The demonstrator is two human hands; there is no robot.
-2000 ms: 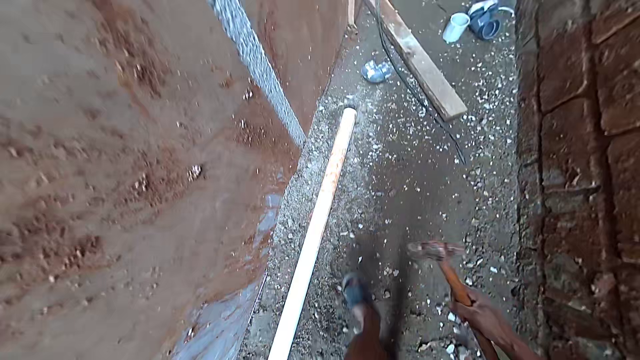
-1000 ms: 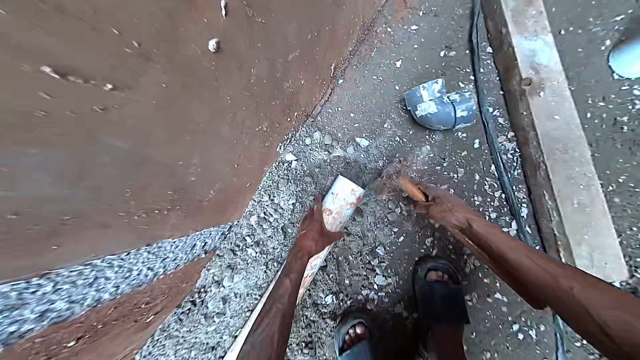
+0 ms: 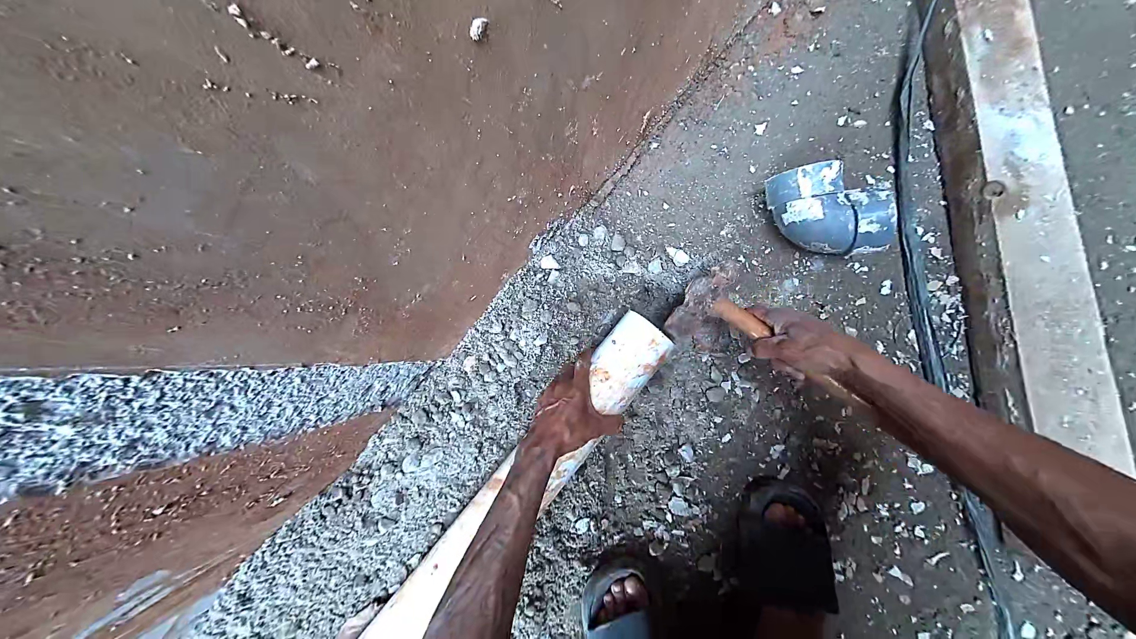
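A long white plastic pipe (image 3: 632, 359), stained with brown patches, runs from the bottom edge up to the middle of the view. My left hand (image 3: 572, 413) is wrapped around it just below its near-center end. To the right, my right hand (image 3: 794, 342) grips the wooden handle of a hammer (image 3: 744, 318). The hammer's head is blurred and dusty, close beside the pipe's end; whether the two touch I cannot tell. A grey plastic pipe elbow (image 3: 821, 213) with white smears lies on the ground above my right hand.
A brown earthen-colored wall (image 3: 355, 177) rises at the left, edged by rough gravelly concrete (image 3: 426, 479). At the right lie a dark cable (image 3: 914, 257) and a wooden plank (image 3: 1038, 222). My sandaled feet (image 3: 626, 595) stand at the bottom, among scattered chips.
Two seconds ago the pipe lay without a hand on it; my left hand now holds it near its end. The hammer in my right hand has come to the pipe's end. The view is closer.
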